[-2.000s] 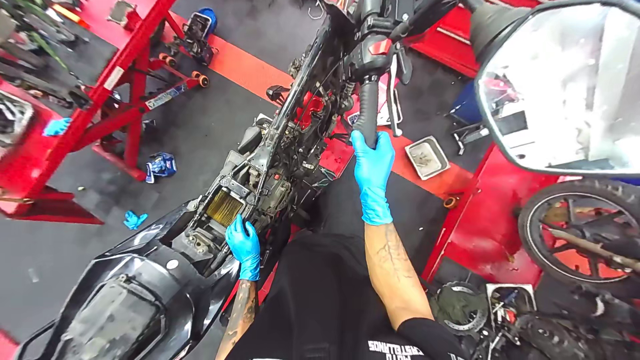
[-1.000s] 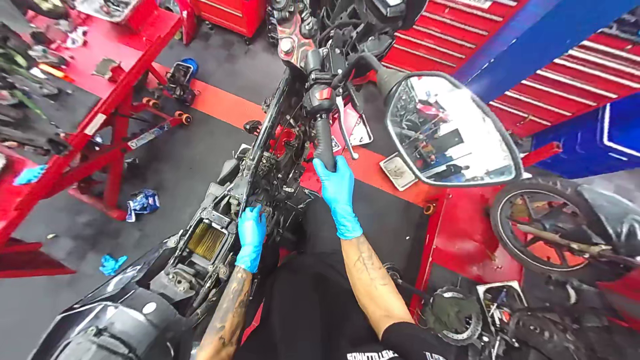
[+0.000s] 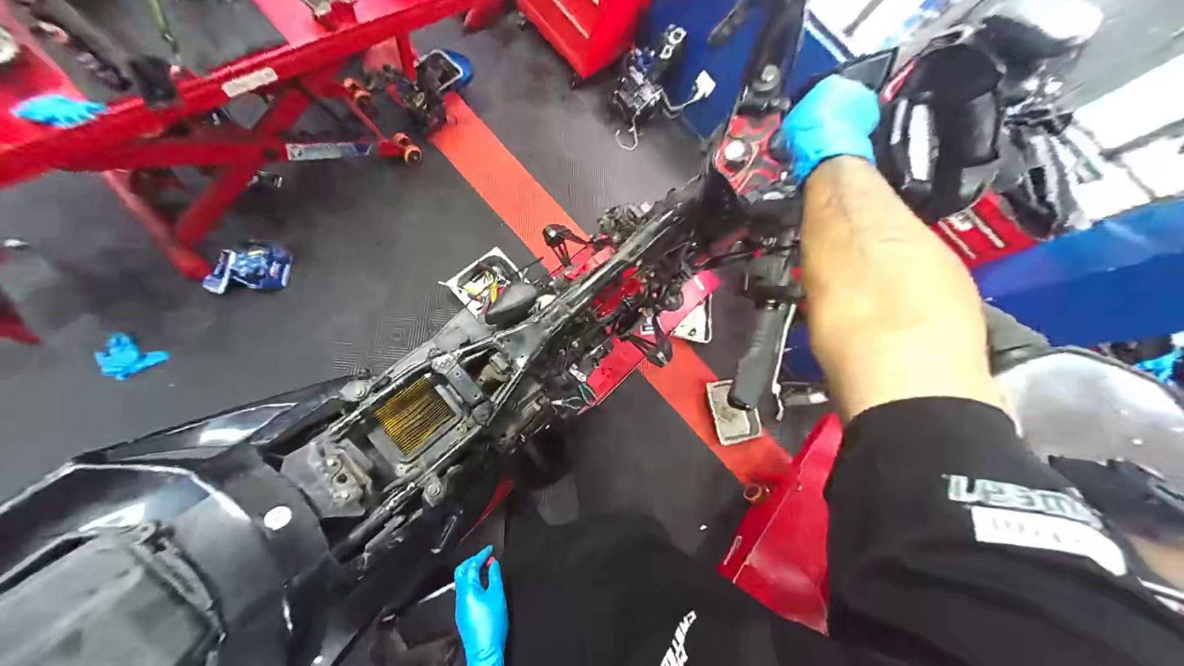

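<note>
A partly stripped motorcycle runs diagonally across the view, its frame bare and a yellow pleated air filter exposed. My right hand, in a blue glove, is at the front of the motorcycle, beside the red top clamp. Its fingers are mostly hidden, so what it touches is unclear. Below it the black handlebar grip is free of any hand. My left hand, also gloved in blue, is low near the motorcycle's side, holding nothing, fingers slightly apart. Black bodywork covers the rear.
A red lift table stands at upper left, a blue glove on its edge. Another blue glove and a blue packet lie on the floor. A metal tray rests beyond the frame, near a red panel.
My right hand has left the handlebar grip and reached forward to the front of the motorcycle. My left hand has come off the frame and back toward my body. The view has swung.
</note>
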